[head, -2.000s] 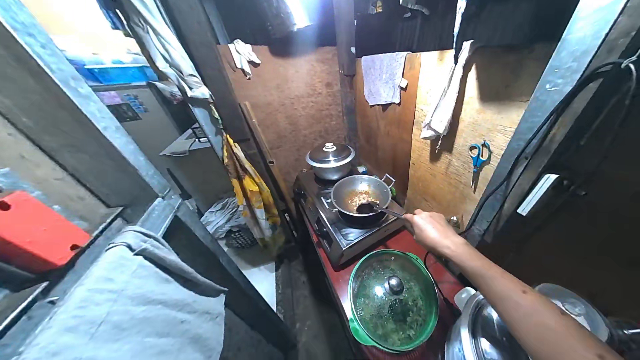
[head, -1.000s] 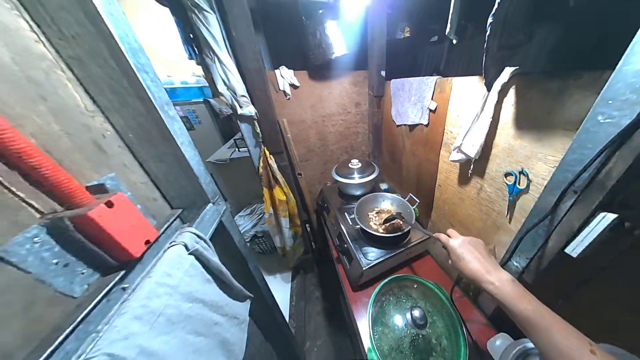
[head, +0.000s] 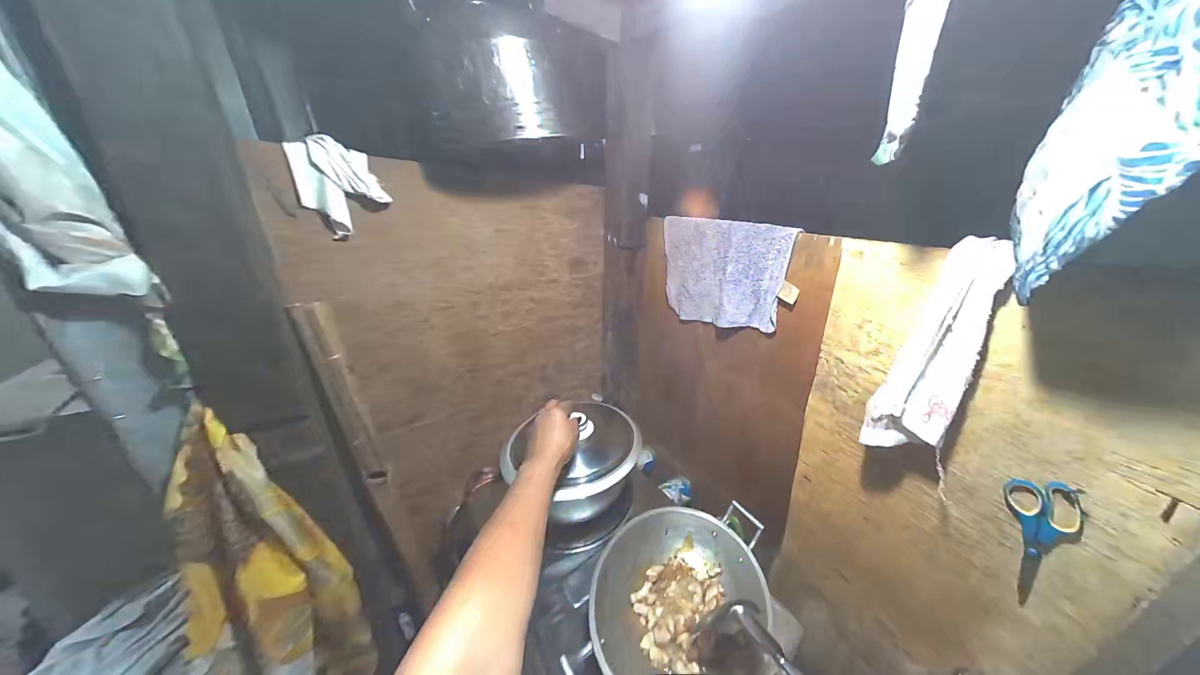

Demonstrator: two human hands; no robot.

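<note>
My left hand (head: 553,433) reaches to the lidded metal pot (head: 586,492) on the rear of the stove, its fingers at the left side of the lid's knob (head: 581,427). Whether the fingers close on the knob cannot be made out. In front of the pot stands a metal wok (head: 614,572) with chopped browned food (head: 675,600) in it. A metal ladle (head: 745,619) rests with its bowl in the wok, and its handle runs out at the bottom edge. My right hand is out of the frame.
The stove (head: 562,600) stands in a plywood corner. A grey-blue towel (head: 731,272), a white towel (head: 937,347) and blue-handled scissors (head: 1041,516) hang on the right walls. A yellow patterned cloth (head: 272,572) hangs at the left, near a bamboo pole (head: 337,384).
My left arm has come into view and reached the pot lid. My right hand, on the ladle's handle before, has left the view. The view has moved closer to the stove.
</note>
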